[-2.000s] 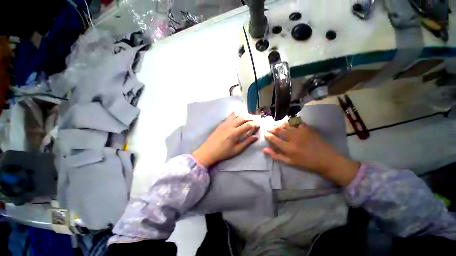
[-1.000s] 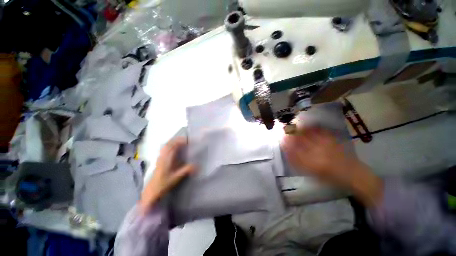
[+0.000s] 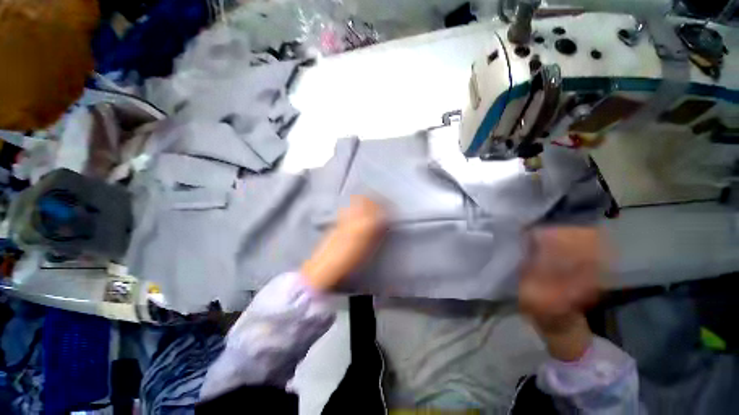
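Observation:
A mid-grey garment panel (image 3: 442, 251) lies across the front of the white table, its right part beside the needle area of the sewing machine (image 3: 510, 97). A lighter grey piece (image 3: 405, 190) lies on it. My left hand (image 3: 350, 239) is blurred and rests at or over the panel, left of the machine head. My right hand (image 3: 565, 274) is strongly blurred at the panel's right front part, below the machine head. Whether either hand grips the cloth cannot be told. The dark snips (image 3: 604, 190) are partly covered near the cloth's right edge.
Rumpled grey cut pieces (image 3: 194, 162) lie at left on the table. A grey box-like item with a blue round part (image 3: 69, 212) is at far left. Blue-grey gathered cloth (image 3: 182, 361) hangs below the table. An orange item (image 3: 49, 61) is at the upper left.
The panel now spreads further left, reaching the cut pieces. My left hand has moved right relative to the table edge and lies over the panel. My right hand has moved down, away from the needle. The view has shifted.

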